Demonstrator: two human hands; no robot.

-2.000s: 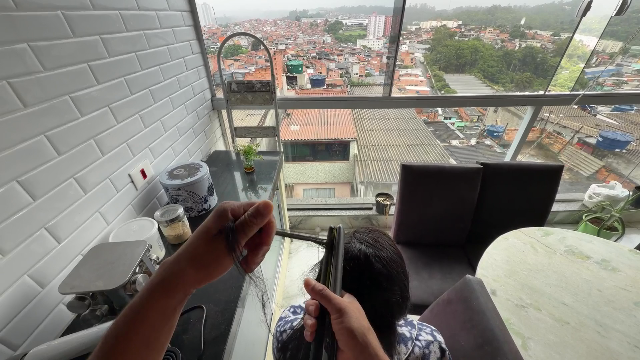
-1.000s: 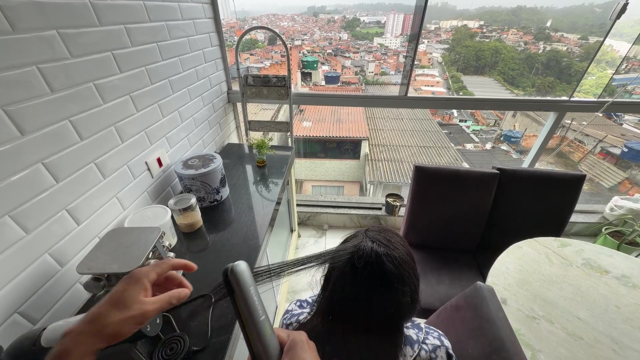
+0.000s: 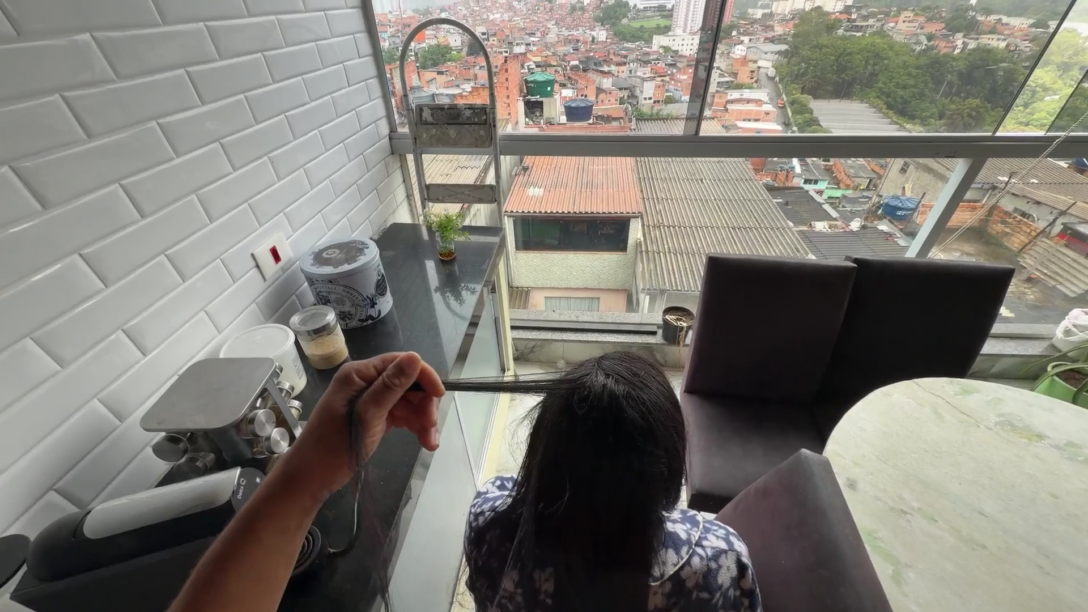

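Note:
A person with long dark hair sits with their back to me in a blue and white patterned top. My left hand pinches a thin strand of that hair between thumb and fingers. The strand runs taut and nearly level from the top of the head, and its loose end hangs below my wrist. My right hand is out of view, and so is the flat iron.
On the dark counter at left stand a spice rack, a glass jar, a round tin, a small plant and a coffee machine. Dark chairs and a round marble table are at right.
My left hand, apart from the hair a second ago, now holds a strand out. My right hand and the flat iron have left the view.

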